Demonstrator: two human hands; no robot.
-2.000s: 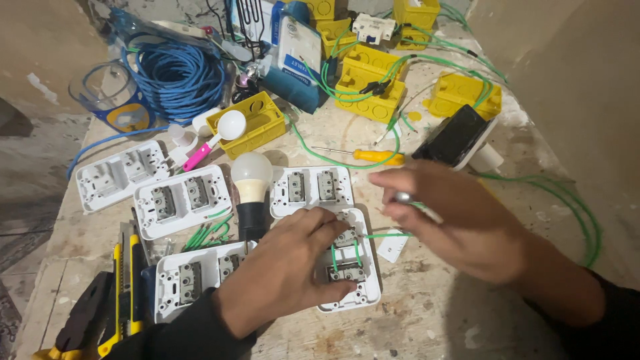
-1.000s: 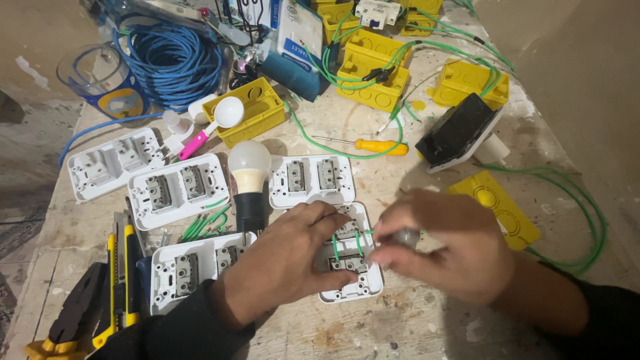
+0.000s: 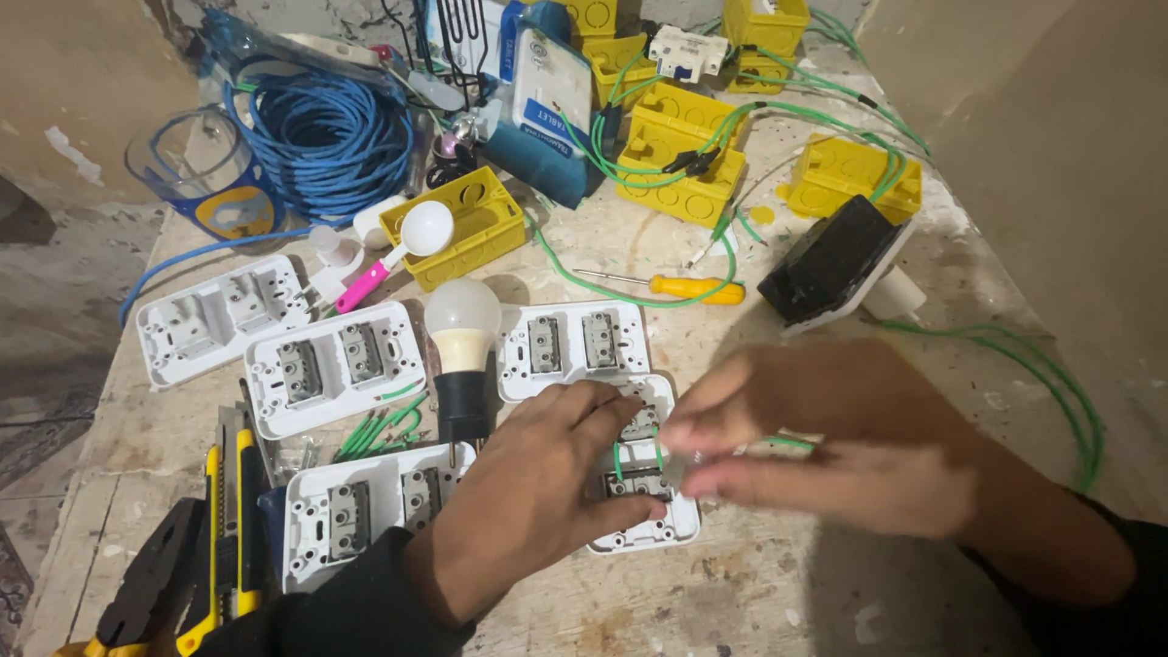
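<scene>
My left hand [image 3: 547, 484] presses on a white double socket housing [image 3: 657, 529], its fingers spread over the grey socket modules. Two short green wires [image 3: 659, 447] join the upper and lower modules. At the housing's right side, my right hand [image 3: 812, 438] has its thumb and fingertips closed around a small, partly hidden tool, blurred and mostly covered by the fingers. A green wire end [image 3: 789, 443] shows beside that hand. Another white socket housing [image 3: 572, 315] lies just above, and a light bulb [image 3: 464, 319] in a black holder [image 3: 463, 406] is left of it.
More white housings [image 3: 333, 365] and green wire pieces [image 3: 379, 433] lie left, with utility knives [image 3: 219, 538] and pliers [image 3: 151, 584]. Behind are a yellow screwdriver [image 3: 698, 289], yellow junction boxes [image 3: 684, 164], a black box [image 3: 826, 260], a glass mug [image 3: 205, 182] and blue cable [image 3: 328, 146].
My right hand has turned at the housing's right side, its fingers now more extended. My left hand stays on the housing. A yellow box plate seen beyond the right hand one second ago is no longer visible.
</scene>
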